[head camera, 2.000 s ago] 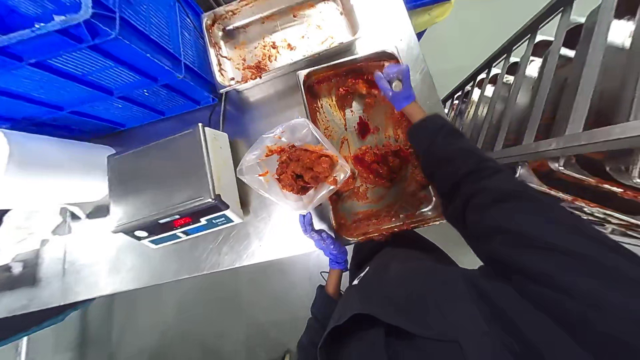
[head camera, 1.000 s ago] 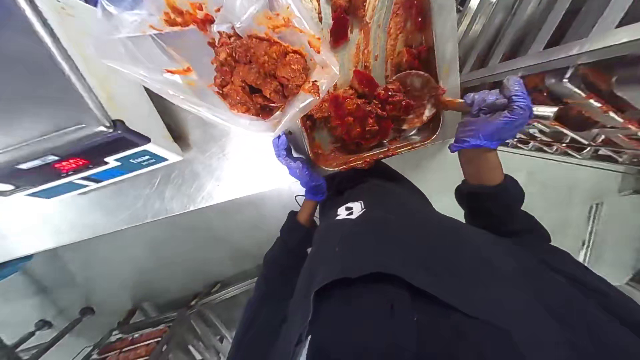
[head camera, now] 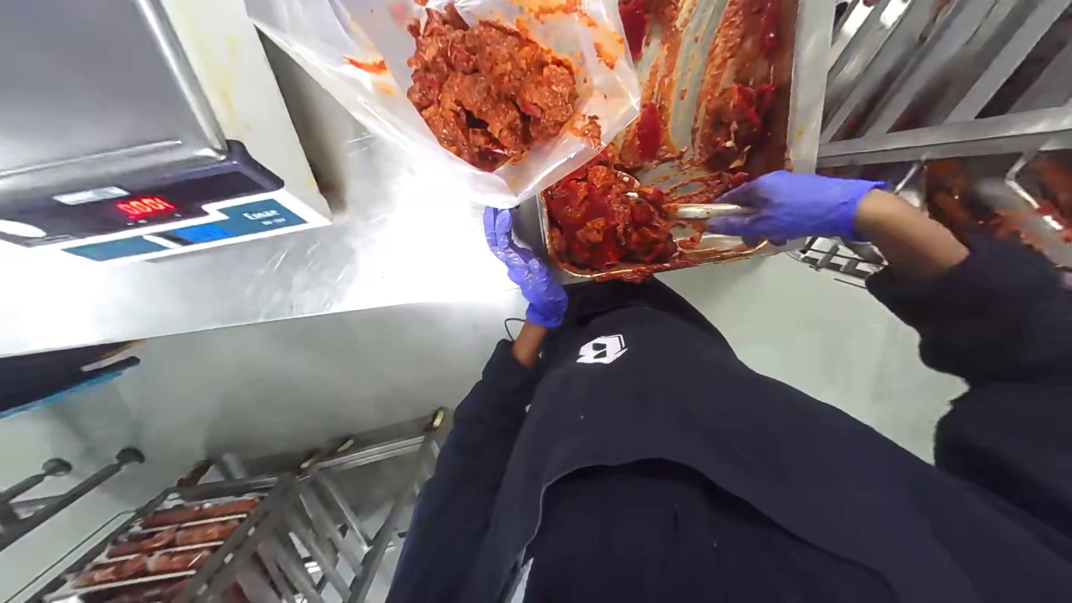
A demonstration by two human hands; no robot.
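Note:
My right hand (head camera: 791, 208), in a purple glove, grips the handle of a metal scoop (head camera: 703, 211) whose head is buried in red sauced food (head camera: 611, 216) at the near end of a deep steel pan (head camera: 808, 92). My left hand (head camera: 526, 264), also gloved, lies at the pan's left near corner, touching or nearly touching the rim and holding no tool. Beside the pan, and overlapping its left edge, an open clear plastic bag (head camera: 352, 92) holds a heap of red sauced chunks (head camera: 494, 92).
A digital scale (head camera: 193, 213) with a red display stands at the left on the steel table (head camera: 360, 251). Metal racks (head camera: 946, 138) with food-smeared trays are at the right. Another rack (head camera: 276, 519) with red food rows stands at the lower left.
My right hand has moved from the far part of the pan to its near end and now holds the scoop, its head deeper in the food than a second ago. The view has shifted closer.

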